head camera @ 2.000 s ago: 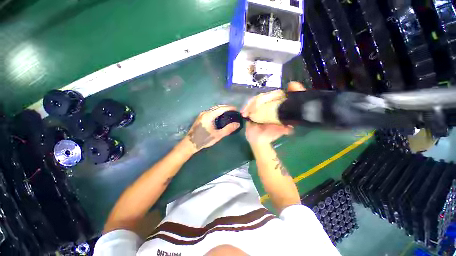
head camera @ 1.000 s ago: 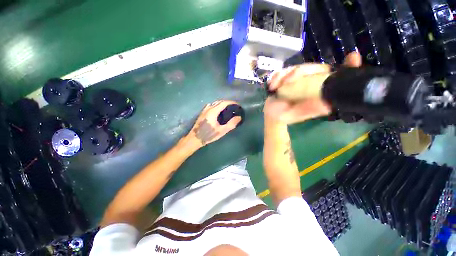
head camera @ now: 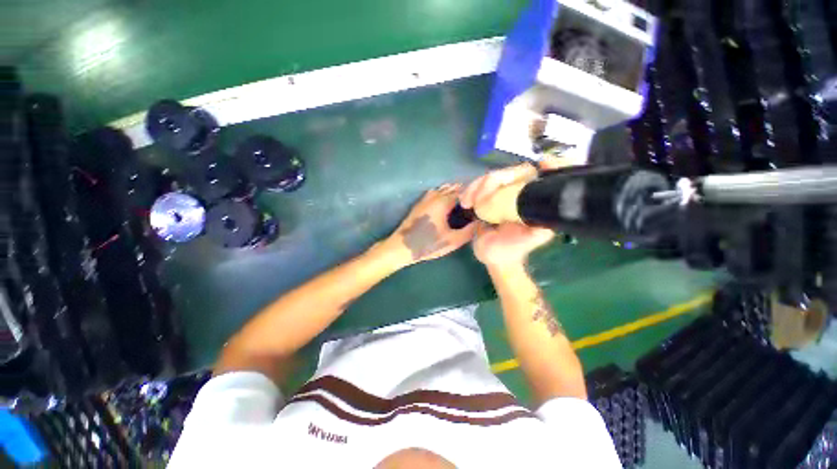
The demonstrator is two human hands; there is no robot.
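Observation:
My left hand (head camera: pixel 434 224) holds a small round black motor unit (head camera: pixel 460 216) on the green bench in front of me. My right hand (head camera: pixel 507 212) is closed around the front grip of the electric screwdriver (head camera: pixel 587 198), a black cylinder that lies nearly level and points left. Its nose is at the black unit, between my two hands. The driver tip and any screw are hidden by my fingers.
The white and blue screw feeder (head camera: pixel 568 101) stands just beyond my right hand. Several black units and one silver-faced unit (head camera: pixel 177 216) are grouped at left. Stacks of black trays (head camera: pixel 92 247) stand at left and right. A white strip (head camera: pixel 340 81) crosses the bench.
My right hand has moved the screwdriver from beside the feeder back to the unit in my left hand. The whole view has shifted, so the bench items appear further right.

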